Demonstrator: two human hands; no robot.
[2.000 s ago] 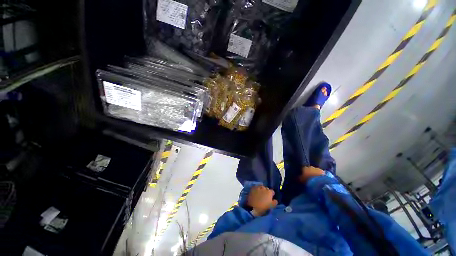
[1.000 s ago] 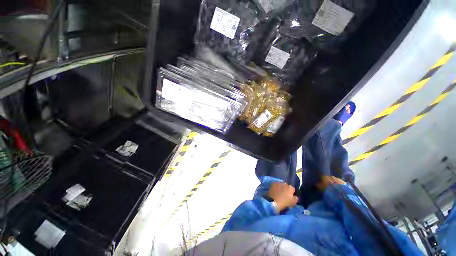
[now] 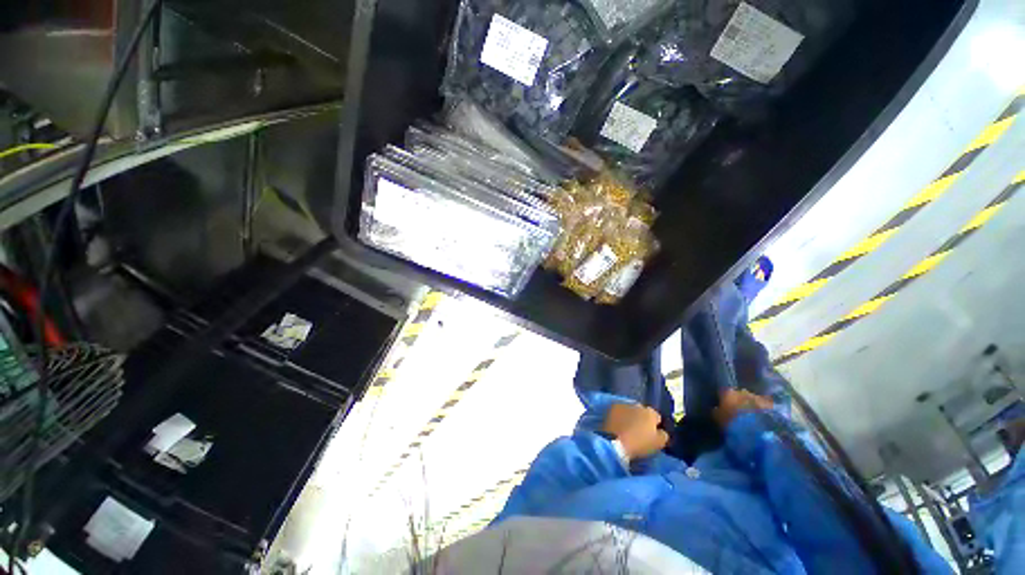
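A large black tote (image 3: 450, 290) lies in front of me. In it are clear bags of dark parts with white labels (image 3: 629, 126), a stack of clear packets (image 3: 450, 230) at its near left, and a heap of small brownish-yellow packets (image 3: 604, 238). My left hand (image 3: 637, 430) is low in the picture by my lap, below the tote's near edge, fingers curled, with nothing visible in it. My right hand (image 3: 740, 404) is beside it, also away from the tote. It is small and partly cut off by the sleeve, so its fingers are unclear.
Black totes or boxes (image 3: 242, 432) with white labels stand at the lower left. A wire basket (image 3: 84, 393) and a dark cable are at the far left. Yellow-and-black floor tape (image 3: 899, 238) runs across the pale floor at right. Metal frames (image 3: 978, 432) stand at the lower right.
The view has shifted, so the tote and boxes sit further right. The wire basket shows more fully at left. My foot is now mostly hidden behind the tote's edge. My hands stay by my lap.
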